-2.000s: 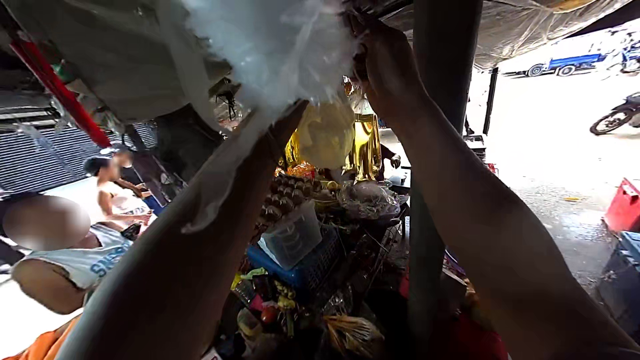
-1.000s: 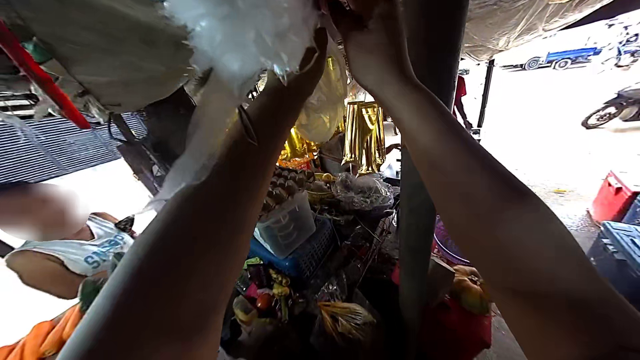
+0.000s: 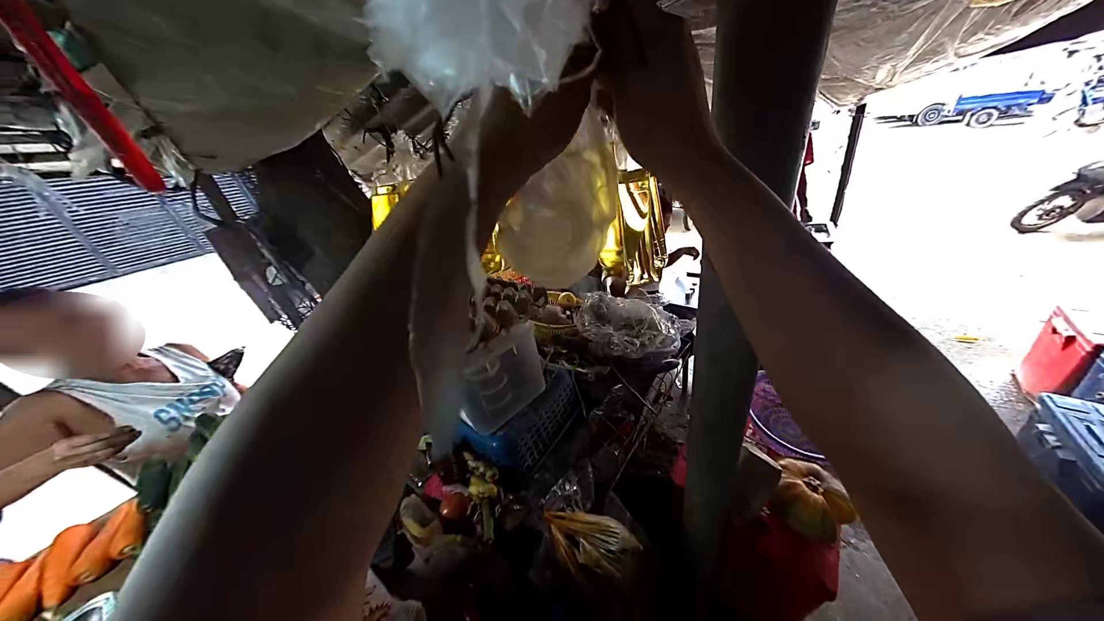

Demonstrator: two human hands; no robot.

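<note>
Both arms reach up to the top of the head view. My left hand (image 3: 561, 95) is dark and partly hidden behind clear plastic bags (image 3: 483, 43). Close beside it, against the post, is my right hand (image 3: 651, 95); its fingers run into shadow, so what either hand grips cannot be made out. Just below the hands hangs a pale, translucent bag (image 3: 556, 216). Bags of yellow liquid (image 3: 640, 228) hang behind it. A thin plastic strip trails down along my left forearm.
A dark post (image 3: 724, 388) stands by my right forearm. Below are eggs (image 3: 509, 302), a clear plastic container (image 3: 504, 379), a blue basket (image 3: 526, 431) and a pumpkin (image 3: 811, 500). A person (image 3: 164, 397) is at left near carrots (image 3: 78, 552). A red pole (image 3: 86, 99) slants at upper left.
The person at left now has a hand raised before the chest, where the earlier frames do not show it. My hands stay raised near the top of the view.
</note>
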